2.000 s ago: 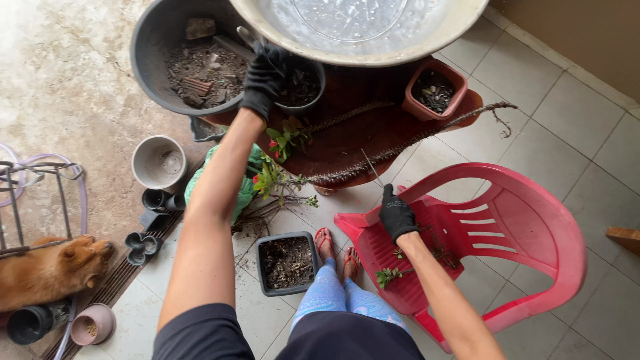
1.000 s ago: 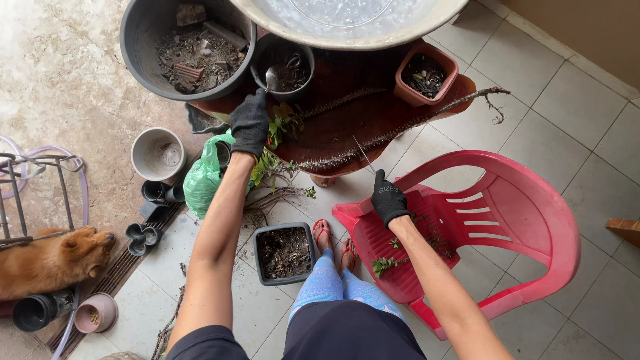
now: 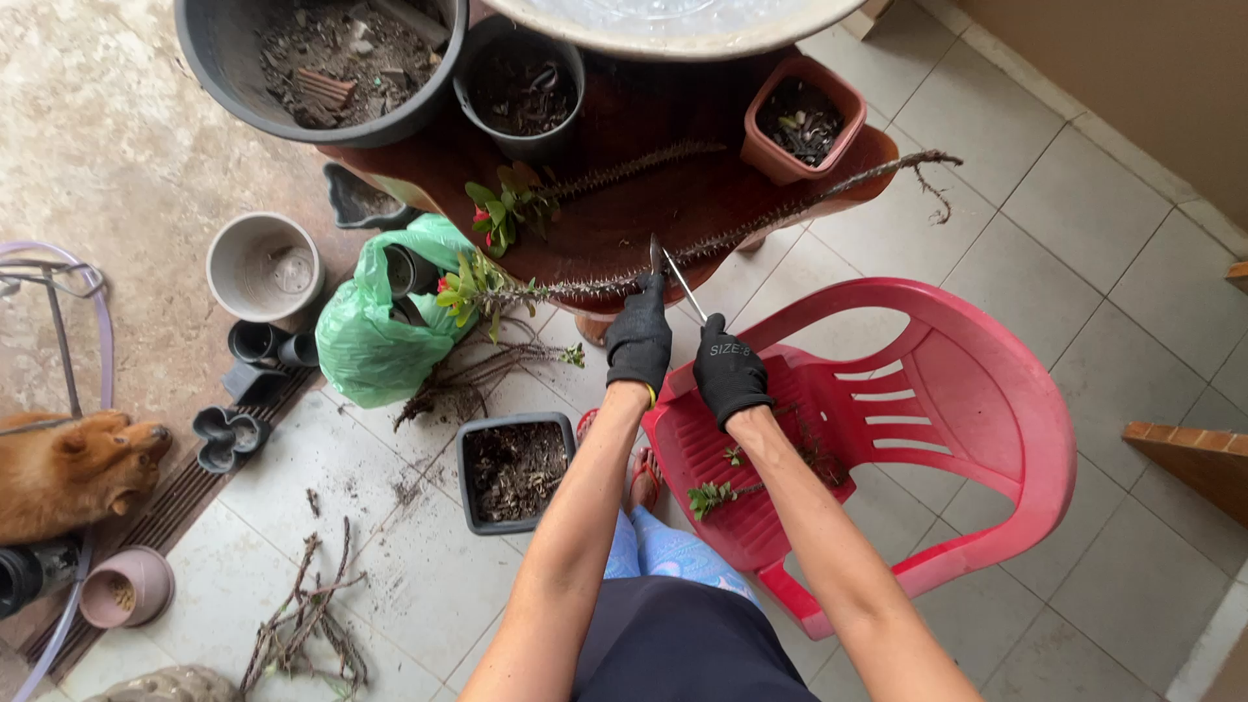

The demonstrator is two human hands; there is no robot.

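My left hand (image 3: 639, 336), in a black glove, is at the front edge of the dark red wooden table (image 3: 585, 229), closed on a small metal tool (image 3: 656, 255), perhaps a spoon, whose other end is hidden. Beside it, my right hand (image 3: 729, 370), also gloved, grips a knife (image 3: 686, 283) with its thin blade pointing up and left. Both tools meet or nearly meet at a long thorny stem (image 3: 780, 219) with leaves and a red flower at its left end. Behind it lies a second thorny stem (image 3: 634, 168) with red flowers.
A large grey pot (image 3: 207, 73), a smaller dark pot (image 3: 541, 144), a terracotta-coloured square pot (image 3: 759, 156) and a wide basin (image 3: 682, 44) crowd the table. A red plastic chair (image 3: 1033, 419), a square planter (image 3: 468, 487), a green bag (image 3: 375, 351), cut stems (image 3: 312, 609) and a dog (image 3: 68, 473) are around.
My left hand has moved from the small dark pot down and right to the long stem, bringing the metal tool beside the knife. My right hand still holds the knife.
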